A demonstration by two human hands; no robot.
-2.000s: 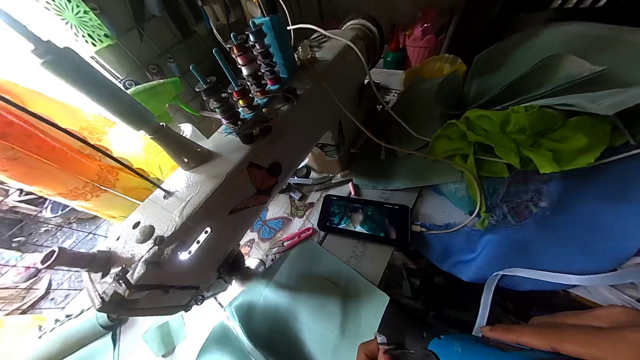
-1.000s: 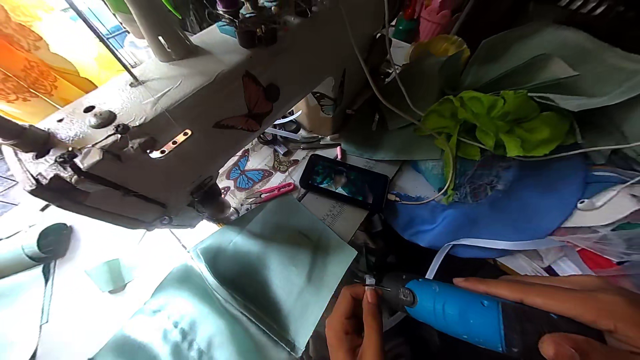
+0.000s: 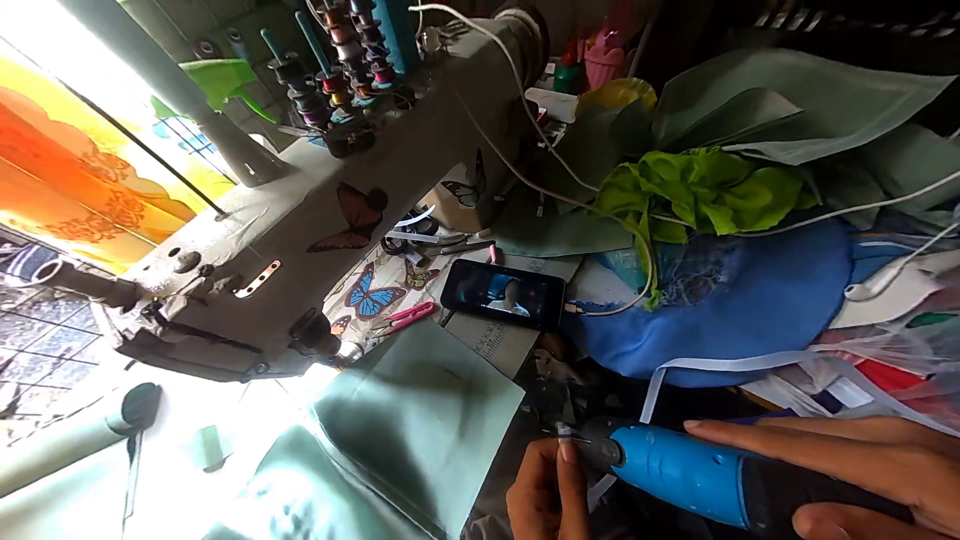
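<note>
My right hand (image 3: 862, 457) grips a blue and black handheld rotary tool (image 3: 682, 465) near the lower right, its nose pointing left. At that nose, my left hand (image 3: 551, 487) pinches a small pale piece (image 3: 564, 431) between thumb and finger, against the tool's thin bit. What the piece is cannot be told. A narrow white ribbon (image 3: 720, 364) runs just above the tool. Left of my left hand lies folded pale green fabric (image 3: 420, 412) on the bed of a sewing machine (image 3: 300, 202).
A smartphone (image 3: 504, 295) with a lit screen and plugged cable lies past the fabric, beside pink-handled thread snips (image 3: 411, 315). Blue fabric (image 3: 712, 322) and bright green cloth (image 3: 697, 191) are heaped at the right, crossed by white cords. Bobbins (image 3: 337, 82) stand stacked on the machine.
The view has shifted between frames. Two seconds ago both hands were mostly out of view at the bottom edge; now they show more fully, together at the tool's nose.
</note>
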